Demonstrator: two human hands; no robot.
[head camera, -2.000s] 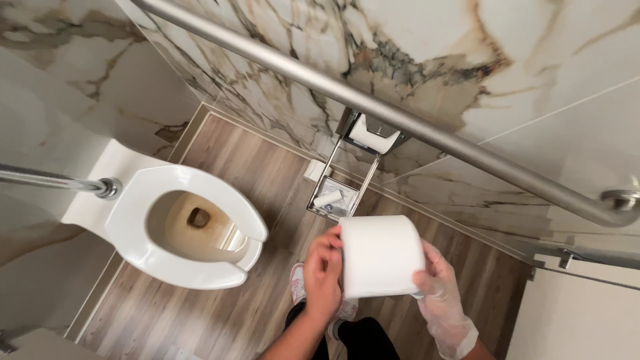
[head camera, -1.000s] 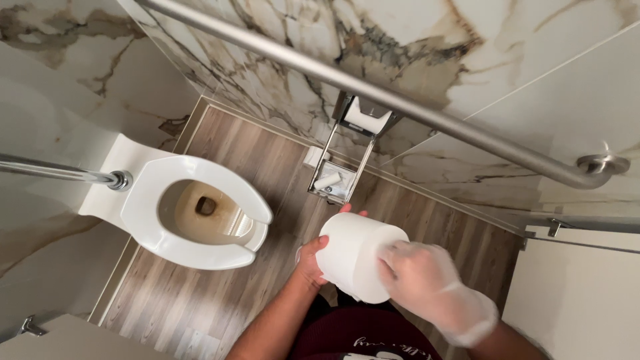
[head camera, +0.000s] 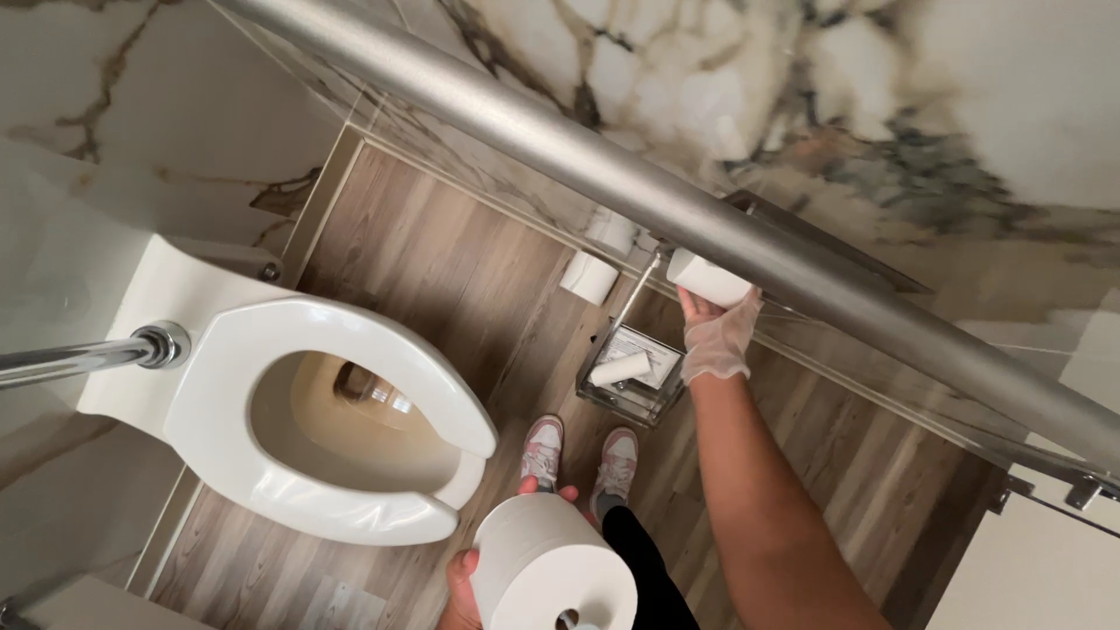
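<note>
My left hand (head camera: 464, 577), bare, holds a large white toilet paper roll (head camera: 551, 560) at the bottom middle, its cored end facing up. My right hand (head camera: 719, 332), in a clear plastic glove, reaches below the grab bar to a second white roll (head camera: 707, 278) inside the wall-mounted dispenser (head camera: 814, 241). The fingers touch that roll's lower side; the bar partly hides the dispenser, and whether the hand grips the roll is unclear. The dispenser's open metal cover (head camera: 626, 398) hangs down, with a small white roll or core (head camera: 619, 368) lying in it.
A steel grab bar (head camera: 560, 140) crosses above the dispenser along the marbled wall. The white toilet (head camera: 324, 420) stands at left with a chrome flush pipe (head camera: 79, 357). Another small white roll (head camera: 589, 277) lies on the floor by the wall. My shoes (head camera: 542, 446) are below the open cover.
My right hand has left the large roll and reached to the roll in the dispenser. My left hand still holds the large roll, now lower in view. The view has moved closer to the dispenser.
</note>
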